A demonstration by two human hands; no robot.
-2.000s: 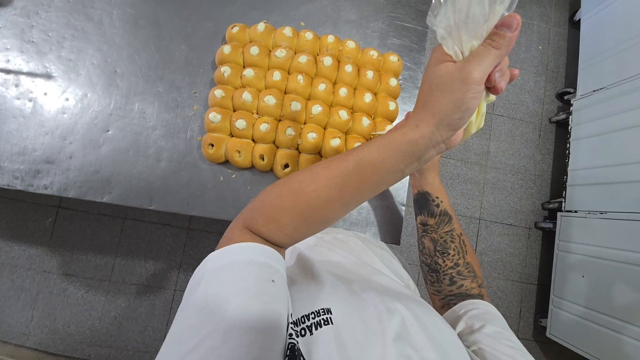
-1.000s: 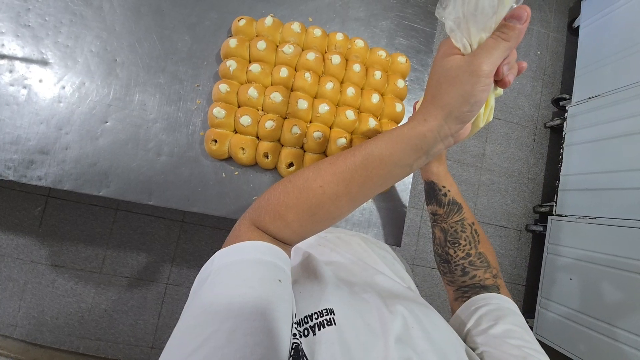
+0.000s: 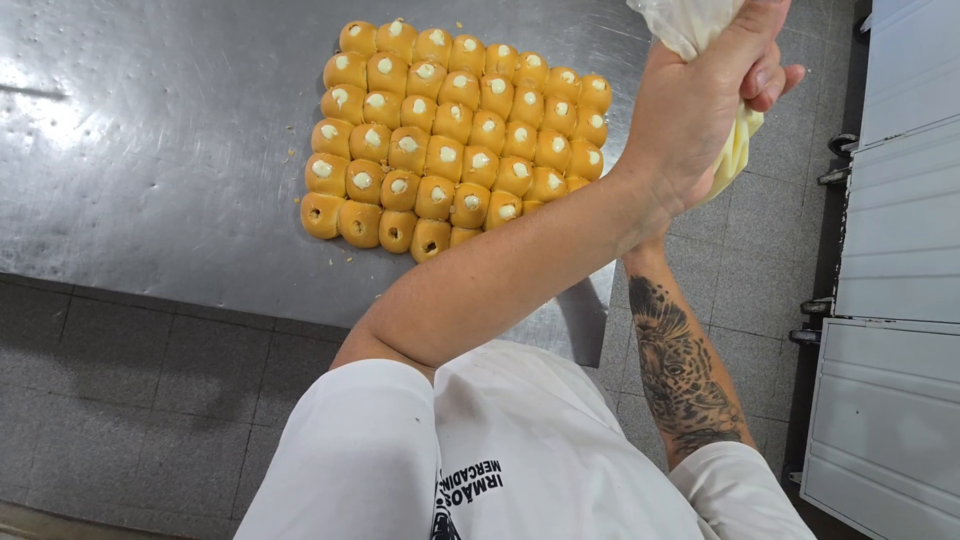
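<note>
My left hand [image 3: 712,97] grips the twisted upper part of a clear plastic piping bag [image 3: 731,154] with pale yellow cream in it. The bag hangs beyond the right edge of the steel table. My tattooed right forearm rises below it; the right hand is hidden behind my left wrist, so its grip does not show. Left of my hands, a block of joined golden bread rolls [image 3: 450,120] lies on the table. Most visible rolls have white cream on top. Several in the row nearest me show open holes without cream. My left forearm covers the block's near right corner.
The stainless steel table [image 3: 187,172] bears crumbs around the rolls. Its near edge runs below the block, with grey floor tiles [image 3: 187,367] beyond. White metal units [image 3: 900,225] with casters stand on the right.
</note>
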